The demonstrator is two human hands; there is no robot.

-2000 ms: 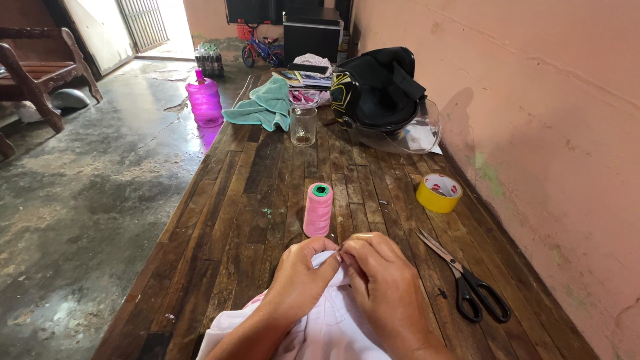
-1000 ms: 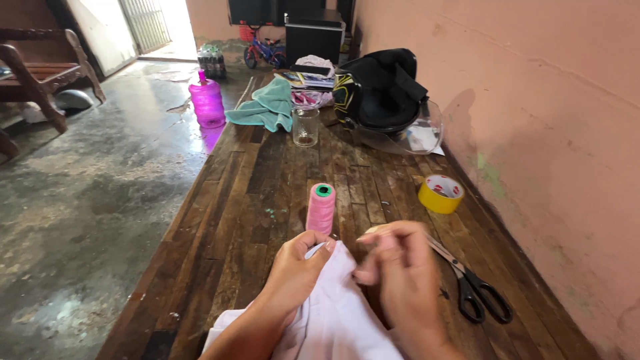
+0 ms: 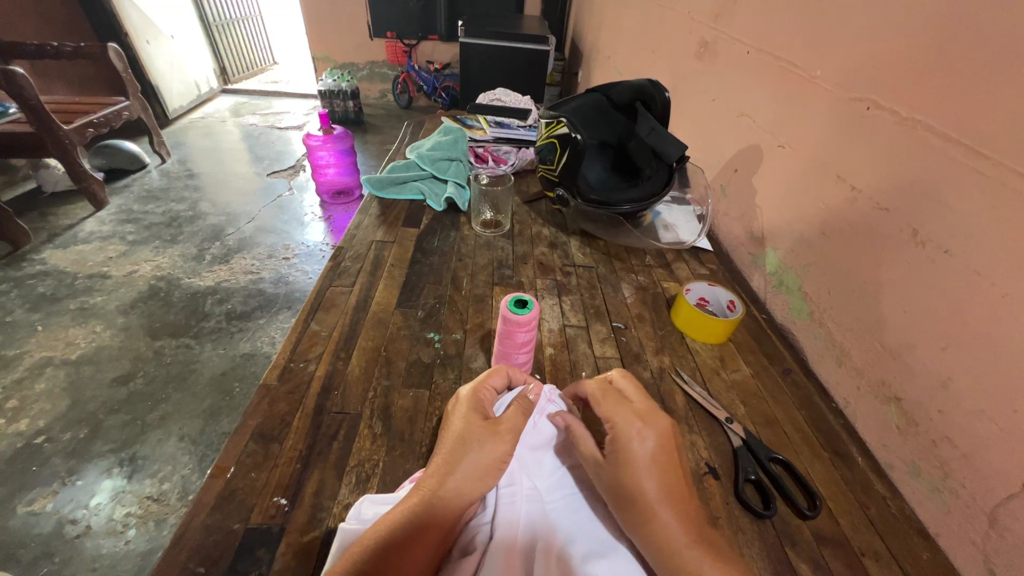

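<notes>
White fabric [image 3: 532, 496] with pink stitching near its top edge lies at the bottom centre. My left hand [image 3: 484, 432] pinches that edge between thumb and fingers. On the right of the same edge, my right hand [image 3: 620, 440] has its thumb and forefinger close to the cloth; a small pale tip shows above its fingers, too small to identify, and its grip is not clear. Just beyond the left fingertips a cone of pink thread [image 3: 516, 334] stands upright on the wooden table [image 3: 384, 352]. Black-handled scissors [image 3: 752, 448] lie partly spread to the right of my right hand.
A roll of yellow tape [image 3: 707, 314] sits near the wall on the right. Farther back are a glass jar [image 3: 491, 204], a teal cloth [image 3: 428, 170] and a black helmet [image 3: 612, 152] with a clear visor. A pink water jug [image 3: 333, 160] stands left of the table.
My right hand, raised and apart from the cloth a second ago, has come back to the fabric's edge beside my left hand. The left hand has kept its pinch on the fabric.
</notes>
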